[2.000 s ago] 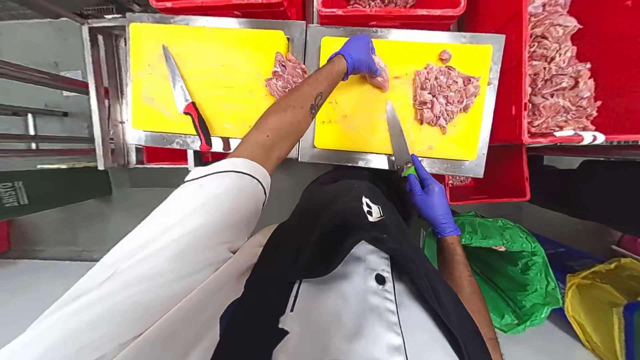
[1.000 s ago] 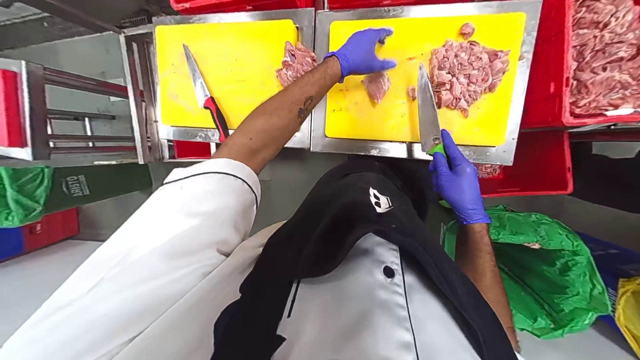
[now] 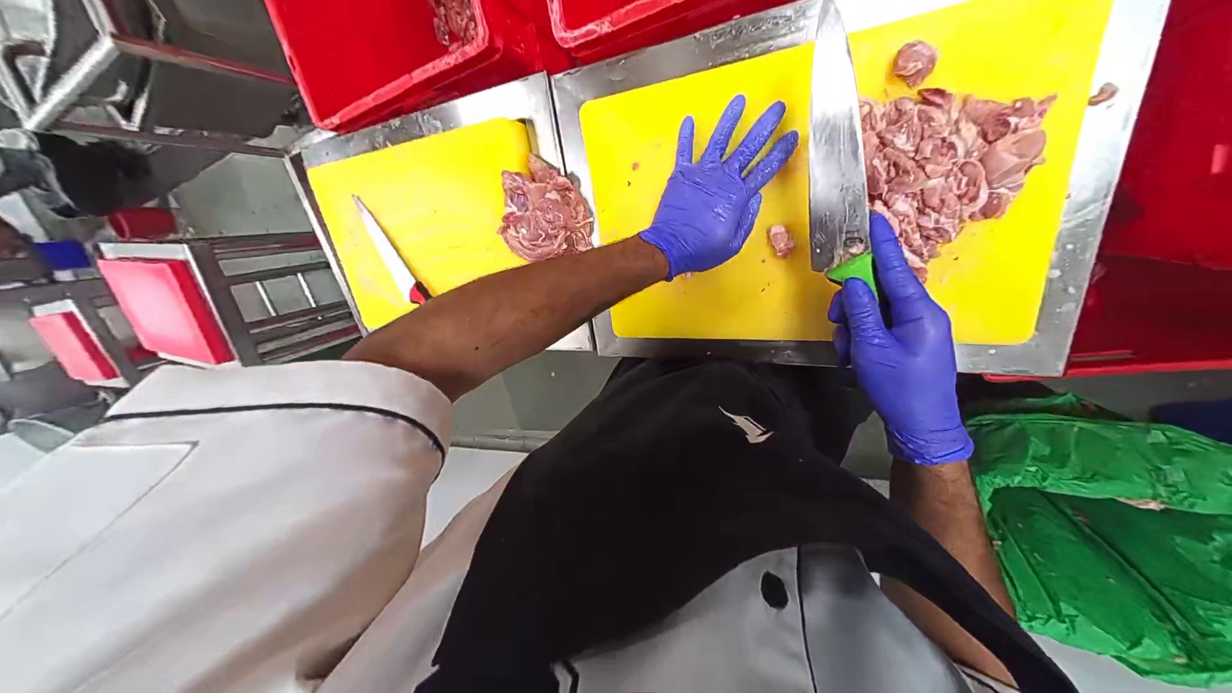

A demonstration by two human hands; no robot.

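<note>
My left hand (image 3: 712, 202), in a blue glove, is spread over the yellow cutting board (image 3: 693, 303) and holds nothing. A small scrap of raw meat (image 3: 781, 241) lies just right of it. My right hand (image 3: 897, 337), also gloved, grips the green handle of a wide-bladed knife (image 3: 837, 144), whose blade points away from me. Against the right side of the blade is a pile of cut raw meat (image 3: 948, 164), with one separate piece (image 3: 914, 63) beyond it.
At left, a second yellow board (image 3: 452, 183) carries a knife (image 3: 385, 250) and raw meat (image 3: 545, 212). Red crates (image 3: 385, 87) stand behind the boards, and a red crate (image 3: 1155, 298) is on the right. A green plastic bag (image 3: 1107, 539) sits at lower right.
My left hand held a piece of meat two seconds ago, then let it go. The knife has moved beside the pile, and the larger piece left of it no longer lies there. The view has shifted.
</note>
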